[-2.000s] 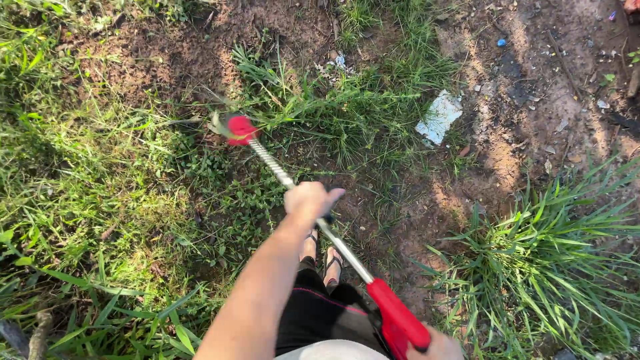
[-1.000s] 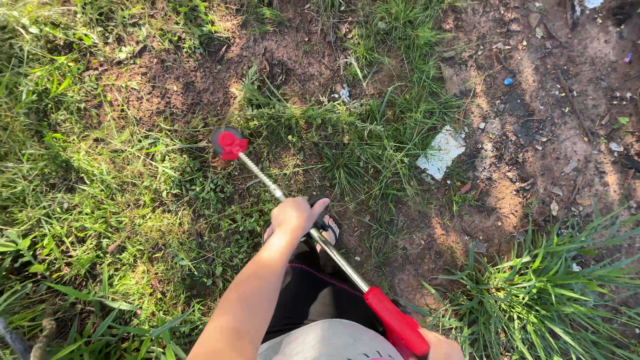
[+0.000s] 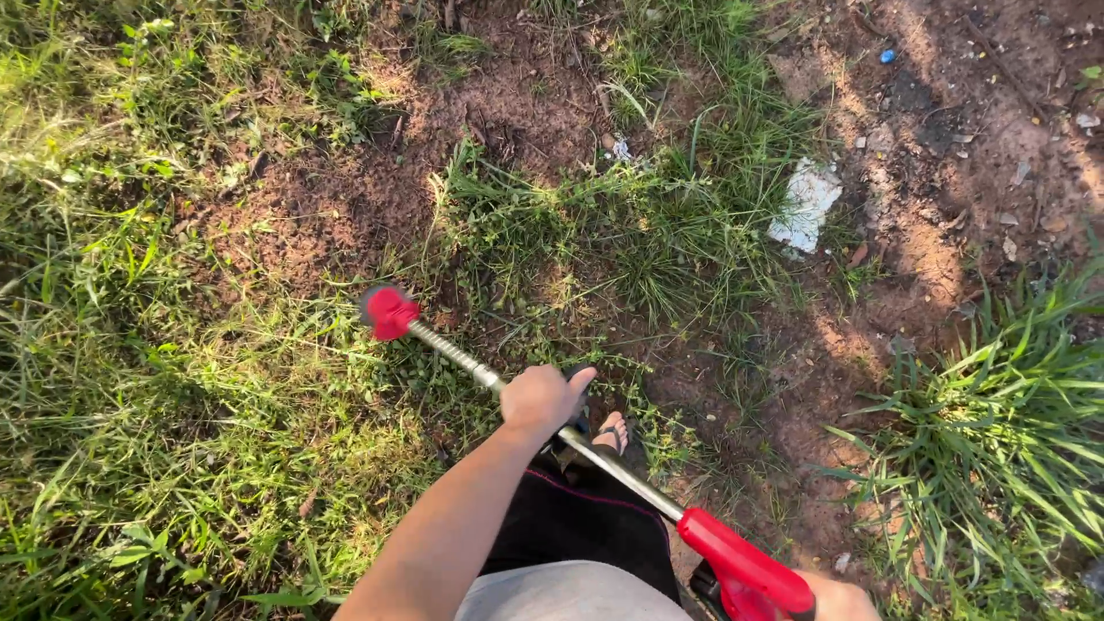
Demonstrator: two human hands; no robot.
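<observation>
A string trimmer with a red rear housing (image 3: 733, 556), a metal shaft (image 3: 625, 474) and a red head (image 3: 390, 312) lies slantwise across my body. My left hand (image 3: 542, 398) is closed on a dark grip at the middle of the shaft, its thumb pointing right. At the bottom edge my right hand (image 3: 837, 597) is on the rear end of the red housing, its fingers mostly hidden. The trimmer's head is over low grass, at the lower edge of a patch of bare reddish soil.
My sandalled foot (image 3: 612, 431) shows just below the shaft. A tall grass clump (image 3: 1000, 423) stands at the right. A whitish scrap (image 3: 806, 205) and a small blue object (image 3: 887, 56) lie on the soil. Grass and weeds (image 3: 103, 345) cover the left side.
Both hands keep their hold on the trimmer. A foot has stepped: two feet showed close together below the shaft earlier, and one shows plainly now.
</observation>
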